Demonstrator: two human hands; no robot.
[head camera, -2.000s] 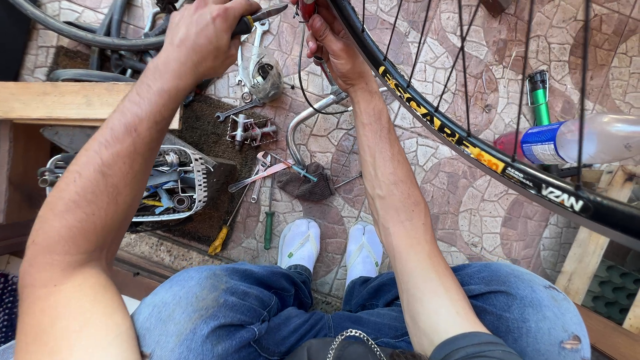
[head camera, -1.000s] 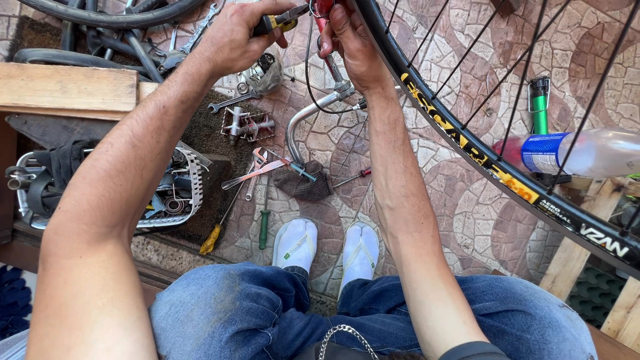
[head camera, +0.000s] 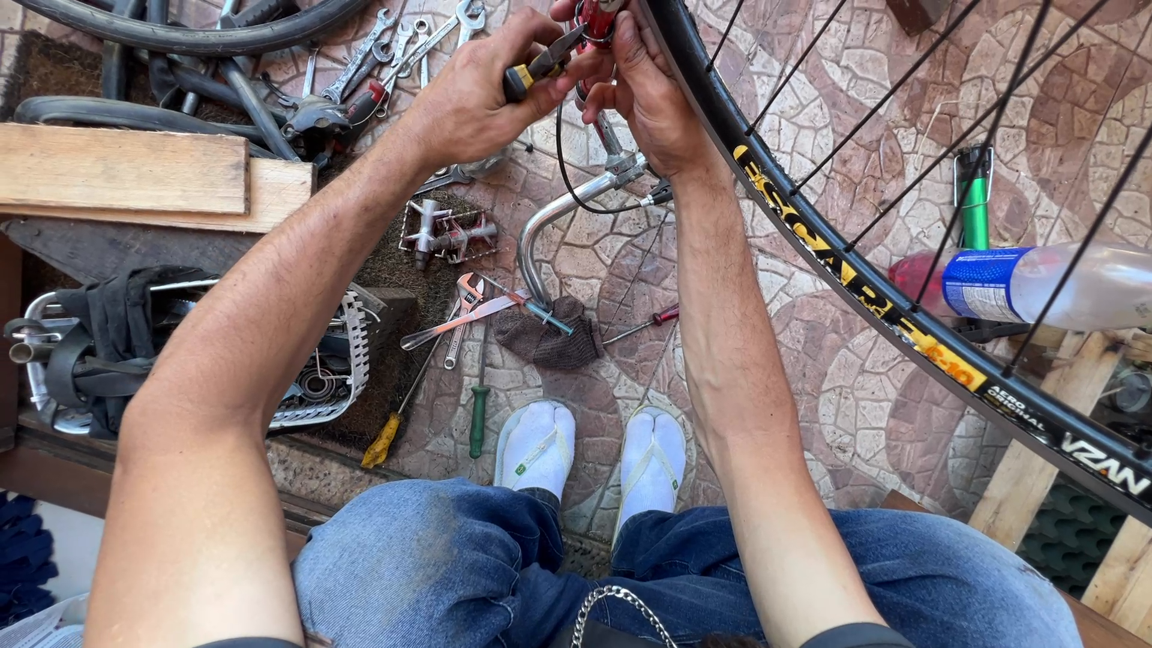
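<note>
My left hand holds a tool with a yellow and black handle, pliers or cutters by their look, its metal jaws at a small ring on a red bicycle frame tube. Around that tube, from the other side, curl the fingers of my right hand. Just right of it runs a black bicycle rim with yellow lettering. Below my hands a chrome handlebar curves down to a dark cloth, and a black cable loops beside it.
On the floor lie pedals, an adjustable wrench, a green-handled screwdriver, a yellow-handled screwdriver and a red-handled screwdriver. Several wrenches lie upper left. A parts basket stands left, a plastic bottle right.
The tool in my left hand has come down from above, and its jaws now meet the red tube. My right hand stays at the tube.
</note>
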